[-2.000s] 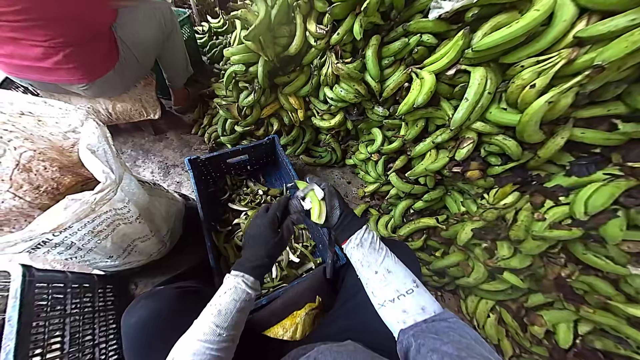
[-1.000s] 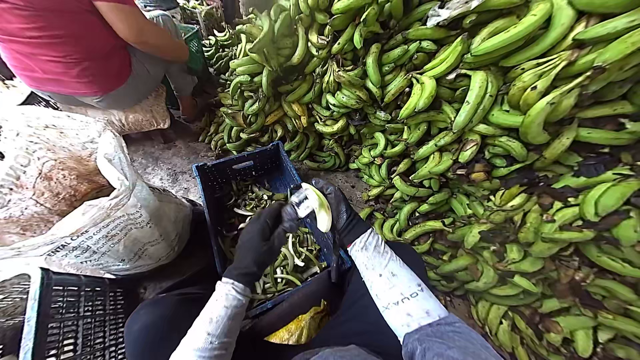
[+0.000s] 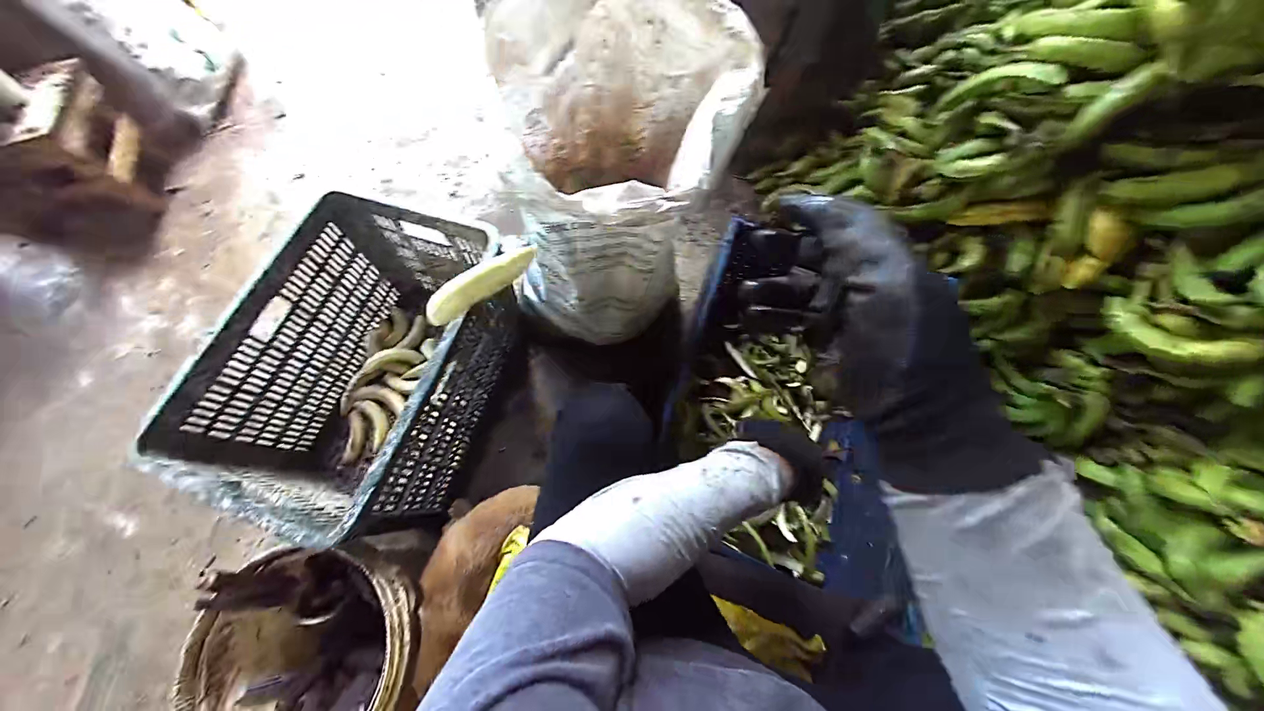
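A peeled plantain shows against the right rim of the black plastic crate, apart from both hands; whether it touches the rim I cannot tell. Several peeled plantains lie inside that crate. My right hand, in a dark glove, is over the far part of the blue crate, fingers apart, with nothing seen in it. Low over the same crate is my left hand, also gloved, its fingers mostly hidden. Green peels lie in the blue crate.
Unpeeled green plantains are heaped on the right. A large filled sack stands between the crates. At the lower left is a round container beside a brown rounded thing. A wooden object sits at the upper left.
The view has swung left, bringing the black crate's inside into sight. The peeled plantain, in my right hand before, is now away from both hands. My right hand's fingers have spread.
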